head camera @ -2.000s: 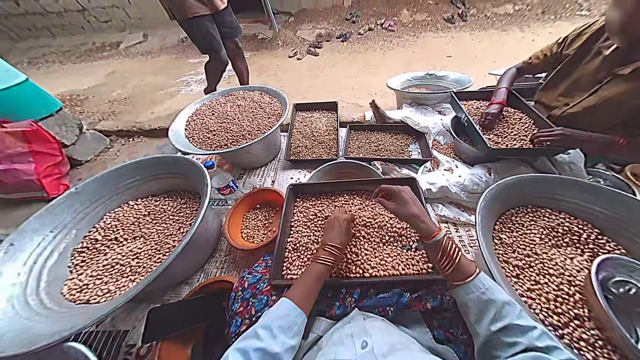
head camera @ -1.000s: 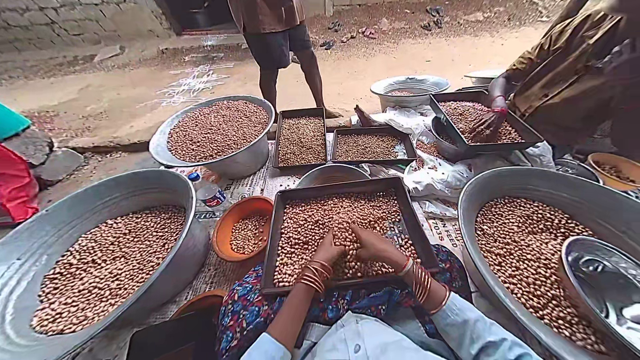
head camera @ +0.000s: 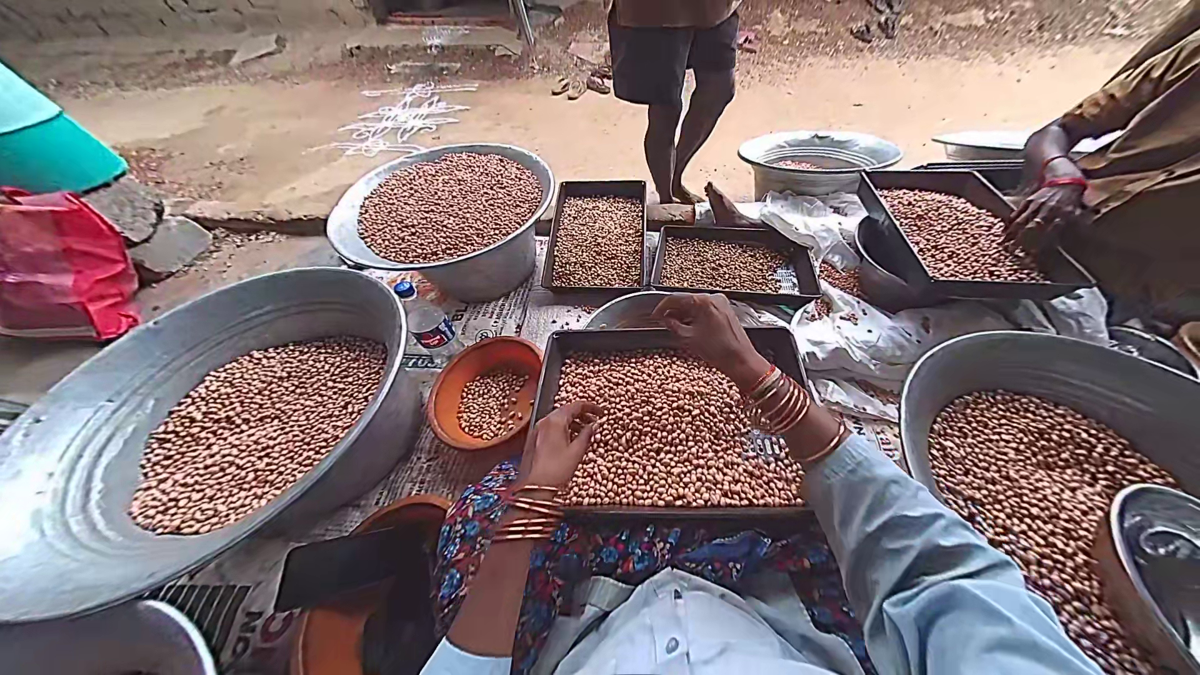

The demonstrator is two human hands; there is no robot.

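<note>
A black rectangular tray full of light brown nuts or seeds rests on my lap over a flowered cloth. My left hand is at the tray's left side, thumb and fingers curled near each other; whether something small is between them cannot be told. Raised over the far part of the tray, my right hand has its fingers bent down; its fingertips are too unclear to show a held nut. Left of the tray sits an orange bowl with a smaller heap of nuts.
Large metal basins of nuts flank me. Beyond are a heaped basin, two black trays and a plastic bottle. At right a co-worker's hand is at another tray. A person stands beyond.
My hands were close together over the nuts a second ago; now they are apart, the left at the tray's left side and the right near its far edge.
</note>
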